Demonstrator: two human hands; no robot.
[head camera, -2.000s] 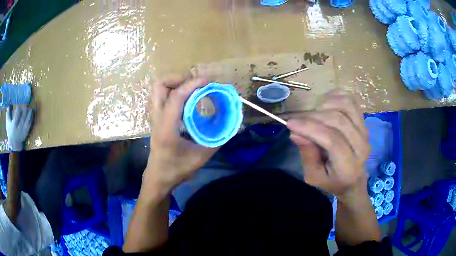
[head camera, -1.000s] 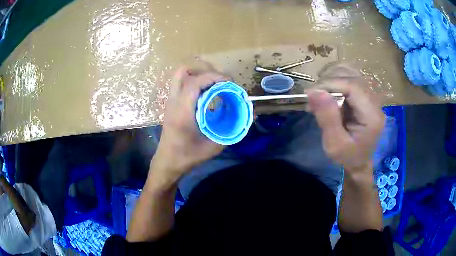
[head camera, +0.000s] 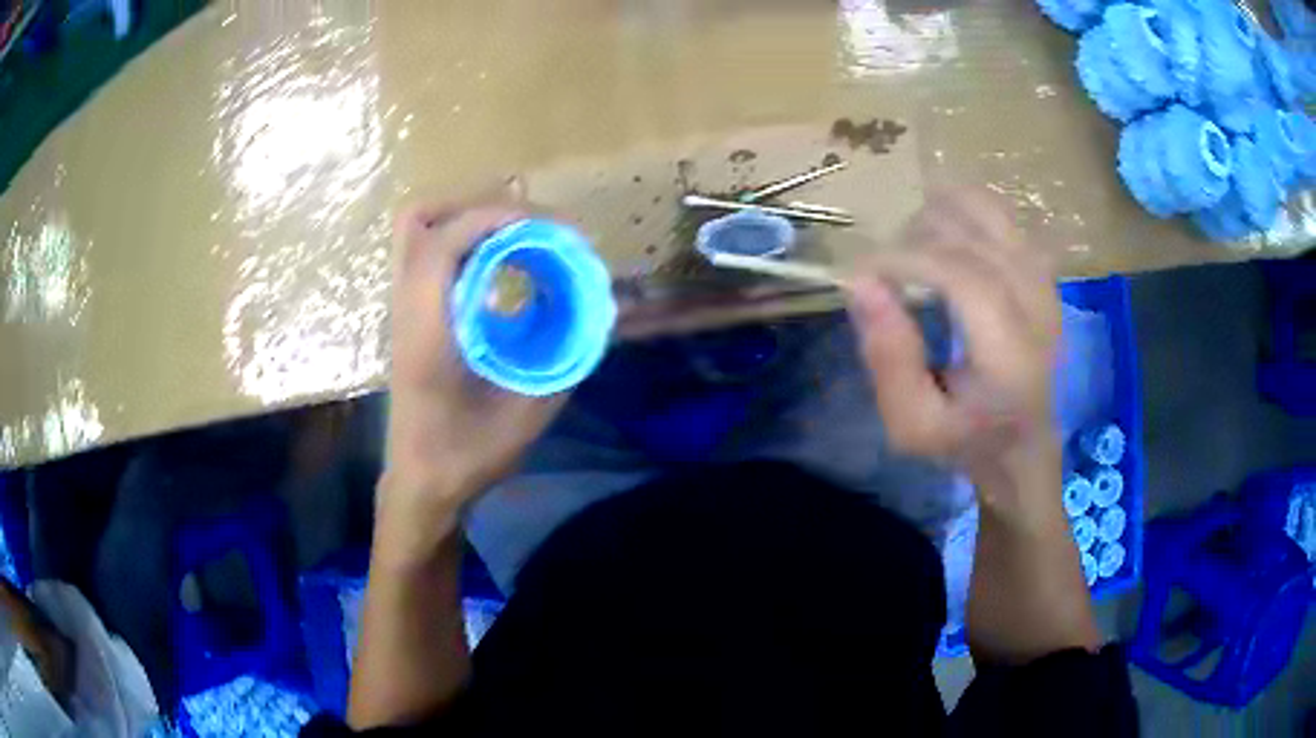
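My left hand (head camera: 440, 346) holds a light-blue tube-shaped body section (head camera: 556, 325) with its open wavy rim turned up toward me. A small hole shows at its bottom. My right hand (head camera: 960, 346), blurred, holds a thin pale swab (head camera: 801, 271) between thumb and fingers. The swab's tip is apart from the body section and lies at the near edge of the small clear dish (head camera: 746, 235); whether it touches the dish I cannot tell. Other swabs (head camera: 794, 185) lie crossed just behind the dish on the stained cardboard pad (head camera: 880, 180).
Light-blue ruffled parts (head camera: 1176, 159) are piled at the table's far right. A blue crate (head camera: 1133, 433) with small ringed parts (head camera: 1106, 487) stands below the table edge at right. Blue stools (head camera: 1227, 598) stand on both sides. A person's white sleeve (head camera: 80, 656) shows at lower left.
The swab has left the body section's rim and moved to the dish. My left hand and the body section have shifted left. The neighbour's gloved hand and the blue part at far left are out of view.
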